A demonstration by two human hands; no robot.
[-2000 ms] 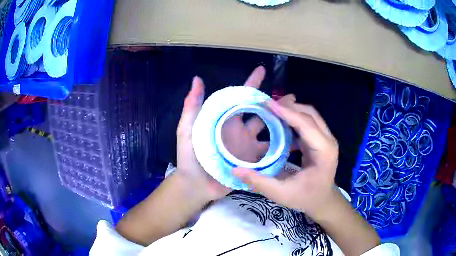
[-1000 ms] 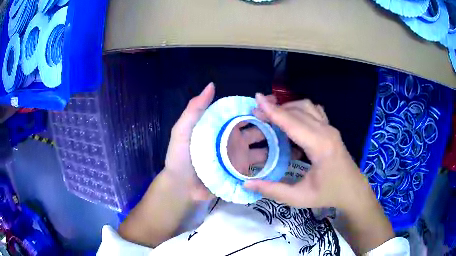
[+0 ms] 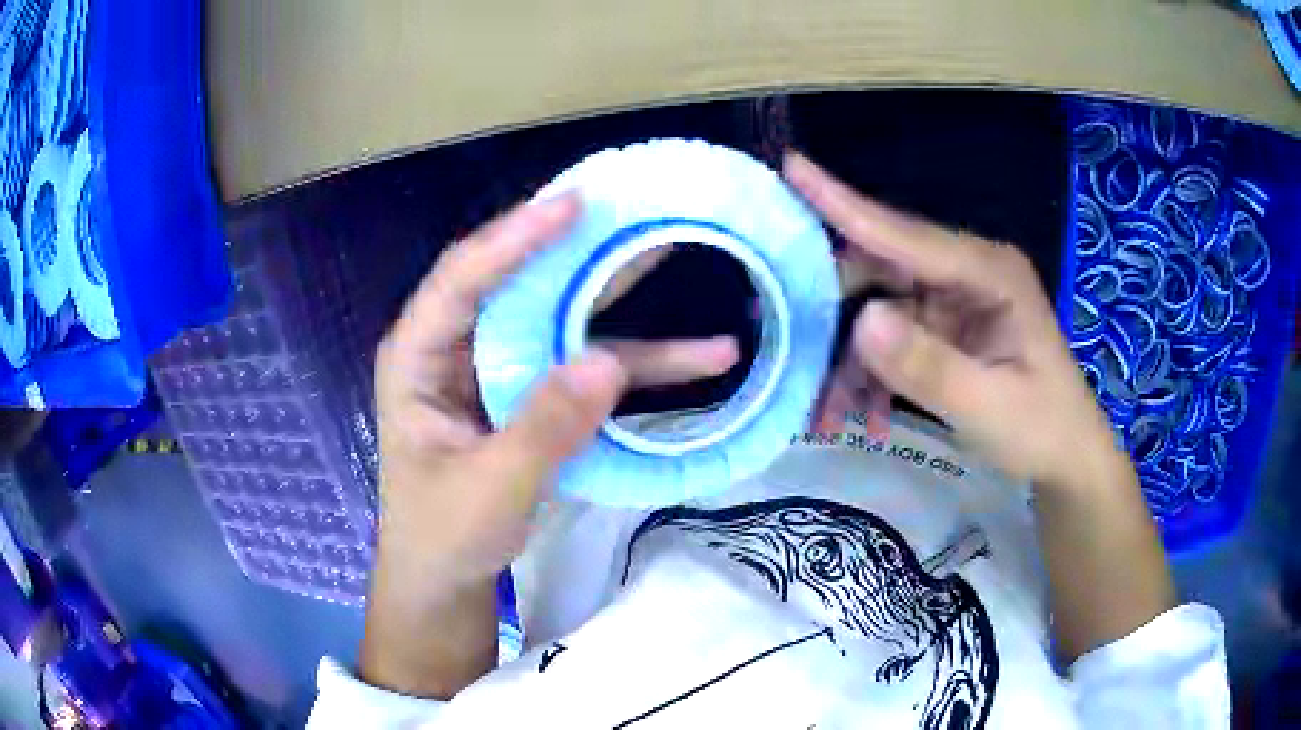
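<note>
A flat pale blue-white disc ring point(image 3: 649, 183) with a scalloped outer edge is held above my lap. A narrow white collar ring point(image 3: 778, 335) with a blue line sits in its centre hole. My left hand point(image 3: 485, 342) grips the disc's left side, thumb on its face near the hole and a finger showing through the hole. My right hand point(image 3: 956, 335) is beside the disc's right edge, fingers apart, somewhat blurred and holding nothing.
Tan bench edge point(image 3: 571, 64) ahead. Blue tray point(image 3: 157, 200) with stacked discs at upper left. Clear pocketed trays point(image 3: 264, 442) stand below it. Blue bin point(image 3: 1213, 525) of loose collar rings at right. Part of more rings point(image 3: 1284, 32) shows at the upper right corner.
The ring has moved up and tilted to face the camera more. My left thumb has closed onto its face. My right hand has let go and moved off to the right.
</note>
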